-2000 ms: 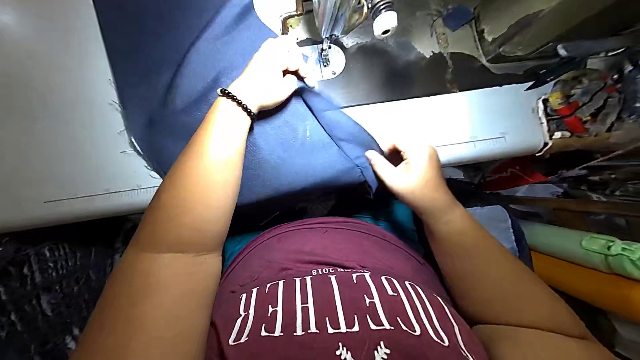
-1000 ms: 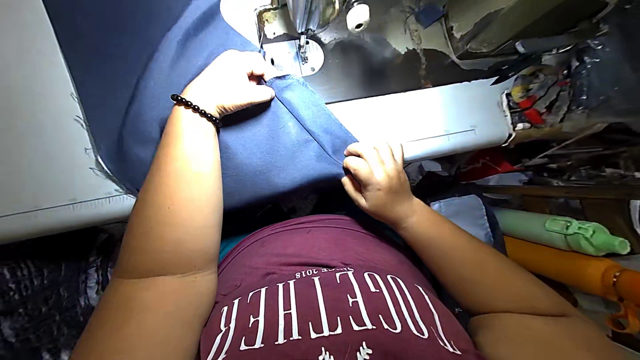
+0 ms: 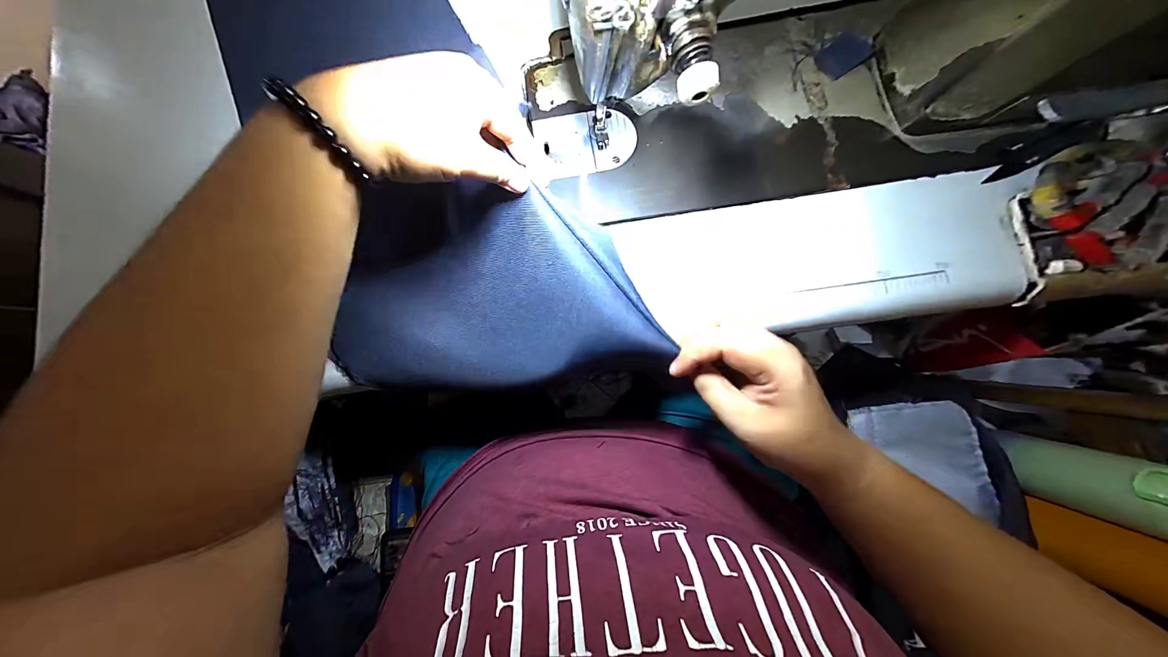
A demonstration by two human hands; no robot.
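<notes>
Navy blue fabric (image 3: 493,283) lies over the white sewing table, its lower part reaching the front edge. My left hand (image 3: 429,119), with a black beaded bracelet at the wrist, pinches the fabric's edge just left of the needle plate (image 3: 589,143). At the fabric's lower right corner, my right hand (image 3: 757,383) grips the edge between thumb and fingers. The edge runs taut and slanting between both hands. Above the plate stands the sewing machine's needle and presser foot (image 3: 600,119); no cloth shows under the foot.
The white table edge (image 3: 821,265) bears a printed ruler scale. A dark, worn machine bed (image 3: 730,155) spans the back right. Coloured scraps (image 3: 1086,219) fill a spot at the right end. A light green roll (image 3: 1068,484) and an orange one (image 3: 1095,557) lie at lower right.
One second ago the fabric had a broad folded strip along its right edge; now that edge is drawn into a narrow, tight line. Both hands still hold the cloth. The view has shifted.
</notes>
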